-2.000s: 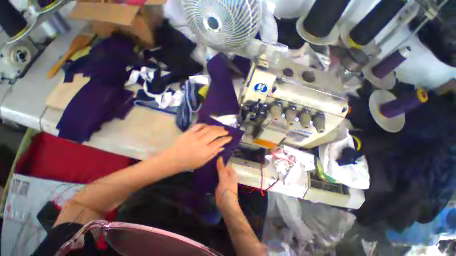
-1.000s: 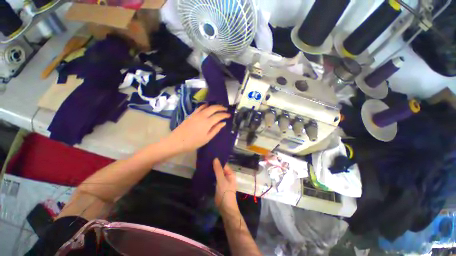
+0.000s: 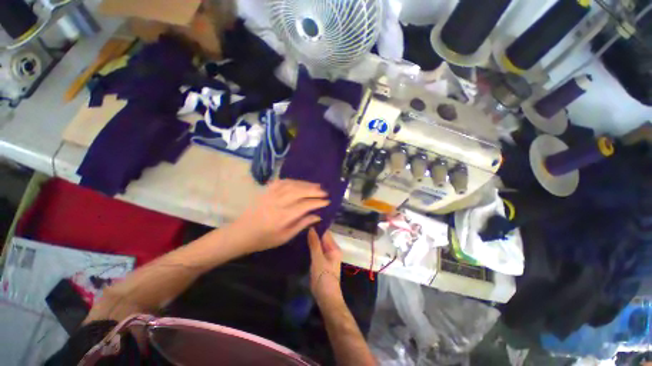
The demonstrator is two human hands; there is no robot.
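A dark purple fabric piece (image 3: 312,154) lies along the left end of the cream-white overlock machine (image 3: 429,146), its right edge beside the needle area (image 3: 362,163). It runs from behind the machine down over the table's front edge. My left hand (image 3: 284,213) lies flat on the fabric, fingers spread and pointing at the machine. My right hand (image 3: 324,263) is at the fabric's lower right edge, thumb and finger at the cloth, seemingly pinching it. The fingertips are partly blurred.
A white fan (image 3: 309,28) stands behind the machine. More purple pieces (image 3: 136,139) and a blue-striped bundle (image 3: 268,146) lie left. Thread cones (image 3: 572,156) stand right. White scraps and red threads (image 3: 411,234) lie at the machine's front. A red cloth (image 3: 100,221) is lower left.
My left hand has moved down the fabric, away from the needle area. The fabric behind the needle has spread wider. My right hand stays near the lower edge. The view has shifted slightly.
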